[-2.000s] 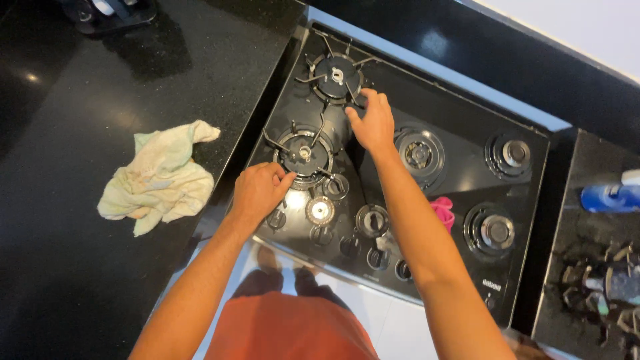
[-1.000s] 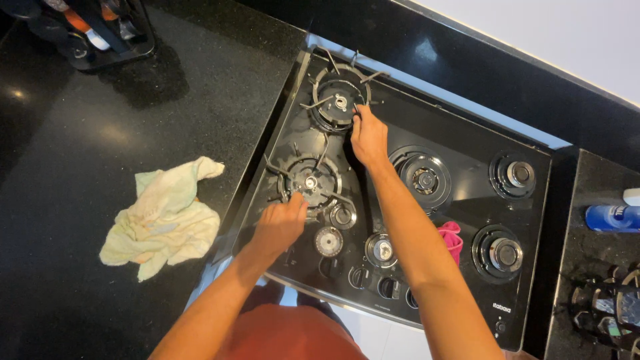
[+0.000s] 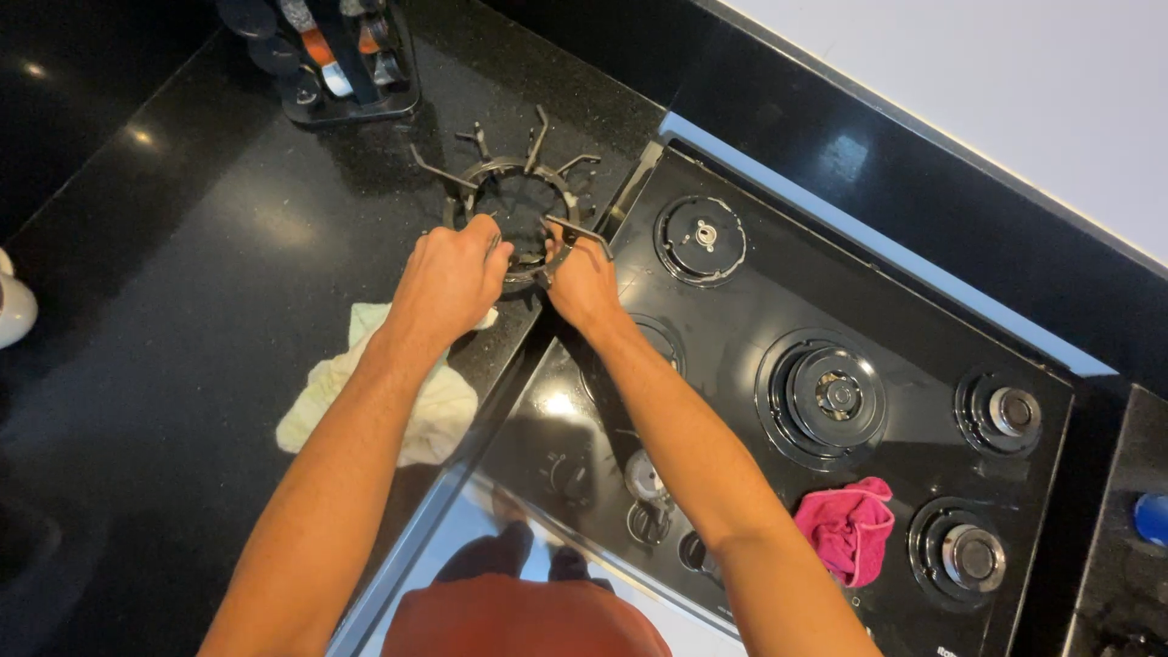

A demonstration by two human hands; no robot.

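Observation:
Both my hands hold round black pan supports with upright prongs over the counter, left of the black gas cooktop. My left hand grips the near left side of a pan support. My right hand grips the near right side, its fingers partly hidden by the metal. The supports overlap, so their parts are hard to tell apart. A pale yellow-green cloth lies partly under my left forearm. A pink cloth rests on the cooktop, right of my right forearm.
A black rack with jars stands at the back of the black stone counter. Burners without pan supports sit across the cooktop. A white object is at the left edge, and a blue one at the right.
Two pan supports have left the cooktop's left burners; both hands have moved left with them, over the counter.

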